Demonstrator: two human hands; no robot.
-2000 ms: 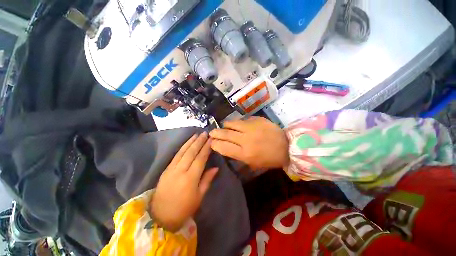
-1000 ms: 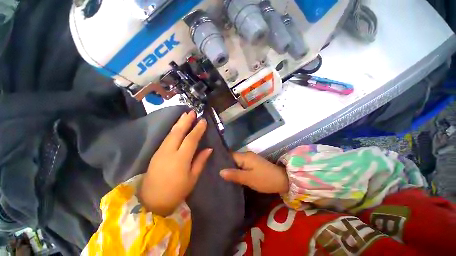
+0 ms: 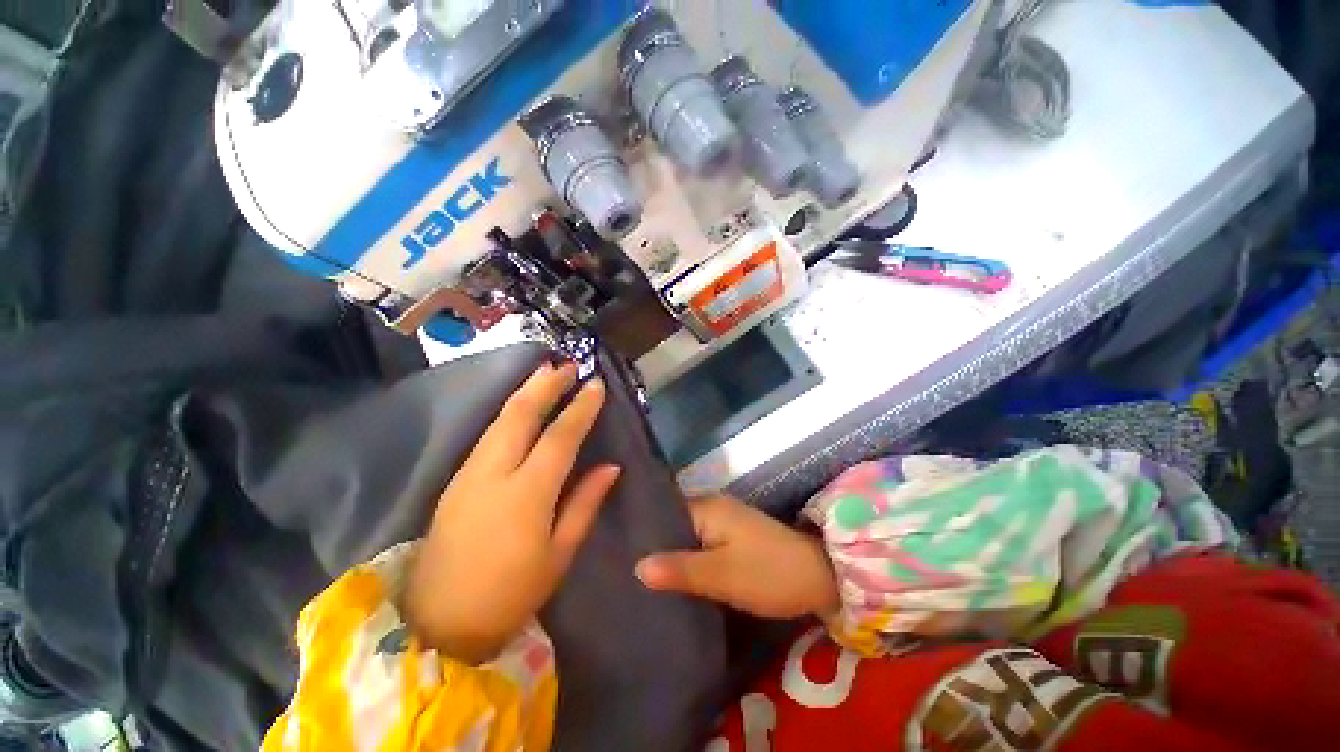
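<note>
The dark grey garment panel [image 3: 397,441] lies under my left hand [image 3: 507,514], which rests flat with its fingertips just below the presser foot [image 3: 584,356]. My right hand [image 3: 742,558] holds the panel's right edge, thumb on top and the other fingers hidden beneath the cloth. The panel's edge runs from the foot down toward my right hand. The white overlock machine [image 3: 346,191] with a blue stripe and "JACK" lettering stands above. The needle area [image 3: 551,279] is dark and cluttered.
Grey tension knobs [image 3: 588,169] line the machine front. An orange-and-white label [image 3: 739,290] sits right of the needle. A dark inset plate [image 3: 742,389] and a pink-and-blue tool [image 3: 941,269] are on the white table [image 3: 1132,162]. Dark cloth [image 3: 162,191] is heaped at left.
My right hand has left the fingertips of my left hand near the foot and moved down to the panel's right edge. My left hand has shifted slightly down and left. The view has also shifted.
</note>
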